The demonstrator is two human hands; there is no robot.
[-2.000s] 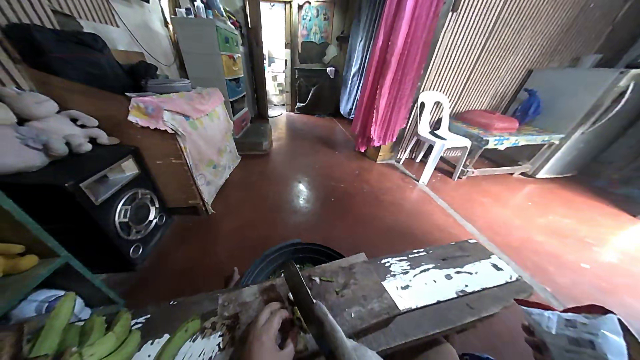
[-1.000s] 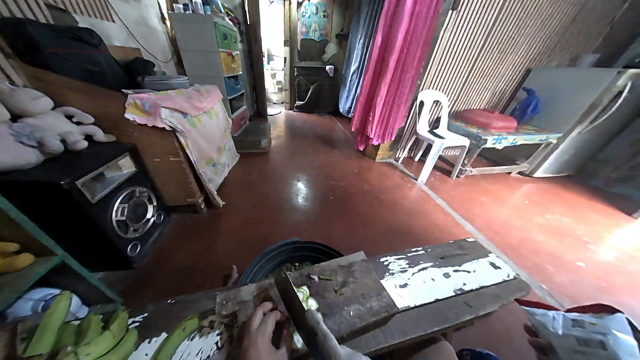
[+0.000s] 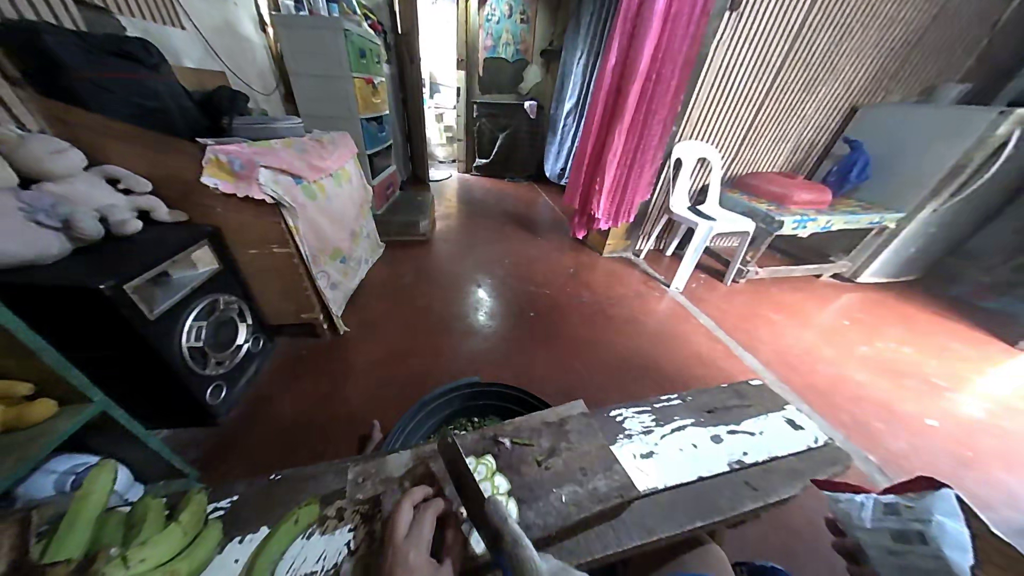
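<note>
My right hand (image 3: 532,560) is shut on a knife (image 3: 464,484) with a broad dark blade, at the bottom middle. The blade lies over pale sliced pieces of a vegetable or fruit (image 3: 498,482) on a dark wooden board (image 3: 560,464). Just left of the blade is my left hand (image 3: 420,532), its fingers bent down at the board; what lies under them is hidden. A single green banana (image 3: 280,538) lies on the bench further left, beside a bunch of green bananas (image 3: 164,536).
Behind the board a black basin (image 3: 432,408) holds chopped green bits. The bench (image 3: 720,436) has peeling white paint. Another person's hand (image 3: 844,544) is by a white and red packet (image 3: 904,524) at lower right. A speaker (image 3: 216,336) stands left, a white chair (image 3: 700,212) beyond.
More pale slices show beside the blade now than two seconds ago. The knife has shifted slightly, and my left hand stays just left of it.
</note>
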